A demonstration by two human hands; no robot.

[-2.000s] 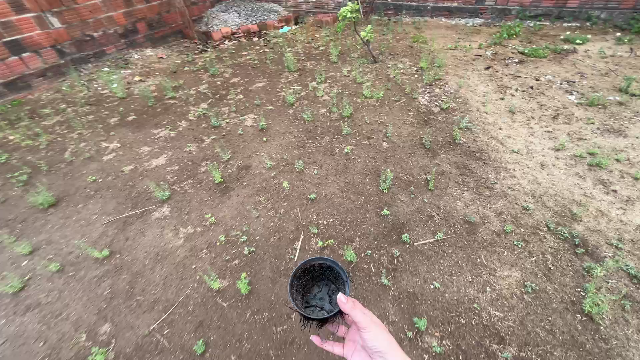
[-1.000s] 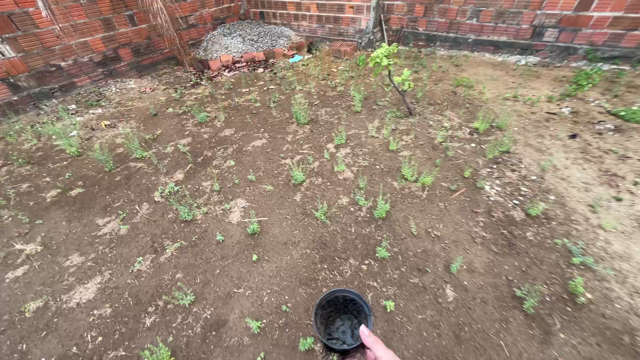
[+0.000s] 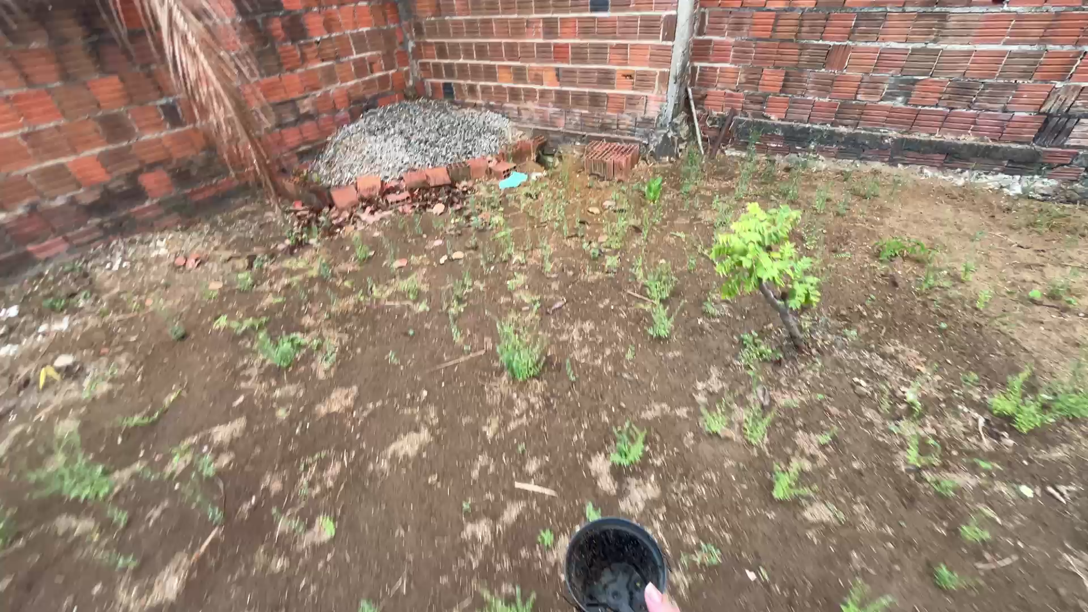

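Observation:
A round black plastic plant pot [image 3: 615,565] is at the bottom edge of the head view, right of centre, its open top facing me. Its inside is dark and specked, and I cannot tell what lies at the bottom. My right hand [image 3: 659,599] holds it by the rim at the lower right; only the thumb tip shows, and the rest is out of frame. My left hand is not seen. Around the pot is brown soil with small green weeds.
A small leafy tree [image 3: 786,314] stands ahead to the right. Farther back are a gravel heap [image 3: 421,136] edged with broken bricks, a hollow brick block [image 3: 611,160] and brick walls [image 3: 544,64]. A dry palm frond [image 3: 208,85] hangs at the left.
The view has moved forward and tilted up, bringing the walls, gravel and small tree nearer. My right hand keeps hold of the pot, and less of the hand shows than two seconds ago.

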